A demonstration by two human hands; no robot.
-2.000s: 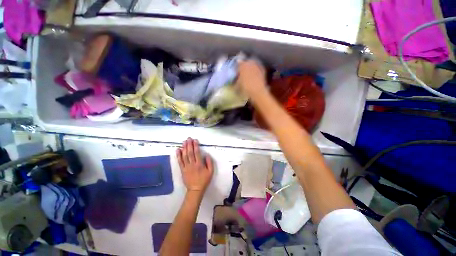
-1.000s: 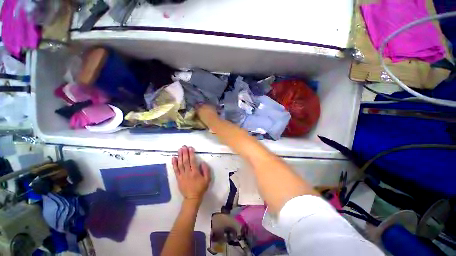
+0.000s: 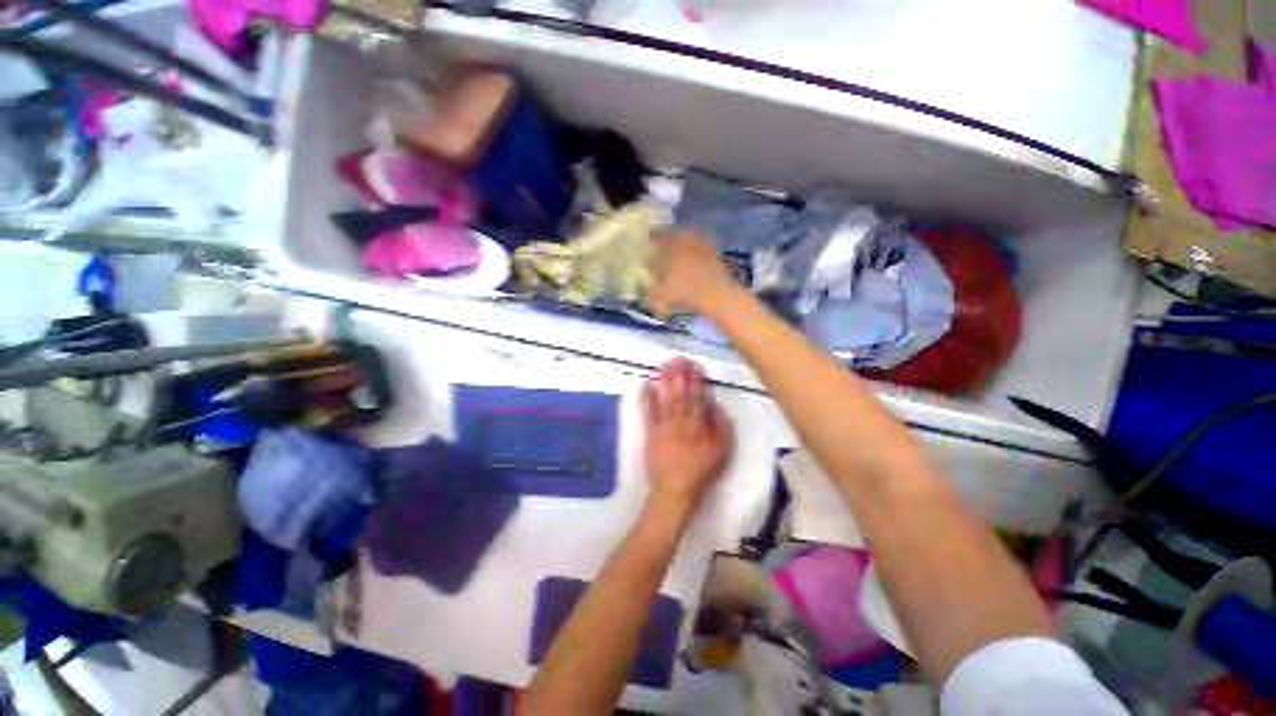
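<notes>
My right hand is in the pale trough, at the cream scraps; its fingers are blurred and partly hidden, so I cannot tell whether it holds one. Grey and light blue scraps lie just right of it, over a red plastic bag. My left hand rests palm down on the white table, fingers slightly apart and holding nothing. Dark blue pieces lie flat to its left.
Pink pieces and a small cardboard box are at the trough's left end. A sewing machine stands at the left. Bright pink cloth lies at the upper right. Dark blue cloth is at the right.
My right hand has moved from beside the red bag to the cream scraps. The grey and light blue scraps have shifted right. The view has turned, and my left hand stays on the table.
</notes>
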